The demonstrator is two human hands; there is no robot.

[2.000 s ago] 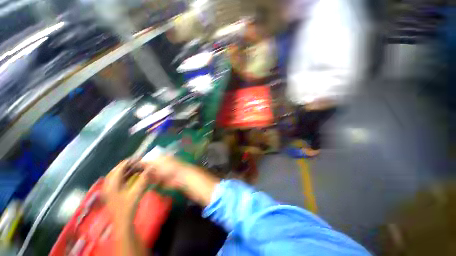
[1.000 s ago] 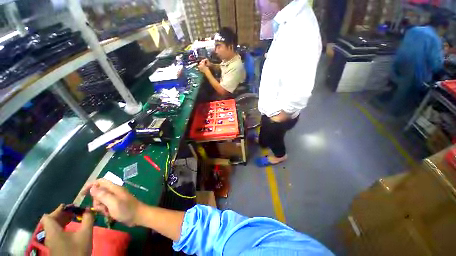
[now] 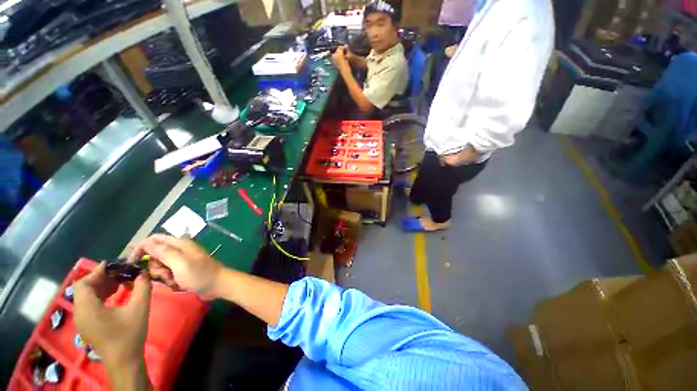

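My left hand [image 3: 115,317] is at the lower left, above the red compartment tray [image 3: 170,317]. Its fingertips hold a small black unit [image 3: 122,269]. My right hand [image 3: 179,263] meets it from the right, fingers bent around something with a bit of yellow at the unit; the fingers hide most of it. The tray's left pockets hold several small dark and white units. A white paper slip [image 3: 183,222], a small clear square bag [image 3: 217,209], a thin grey stick [image 3: 225,231] and a red stick [image 3: 249,201] lie on the green bench beyond my hands.
A black box [image 3: 256,150] and blue bin [image 3: 208,164] stand farther up the bench. A yellow cable [image 3: 277,238] hangs at its edge. Another red tray [image 3: 346,153] sits on a stand. One person sits at the bench; another stands in white. Cartons [image 3: 581,328] are lower right.
The view has shifted, so the bench and people sit farther right and more of the red tray shows. Both hands stay together at the black unit. The seated person's head has lifted.
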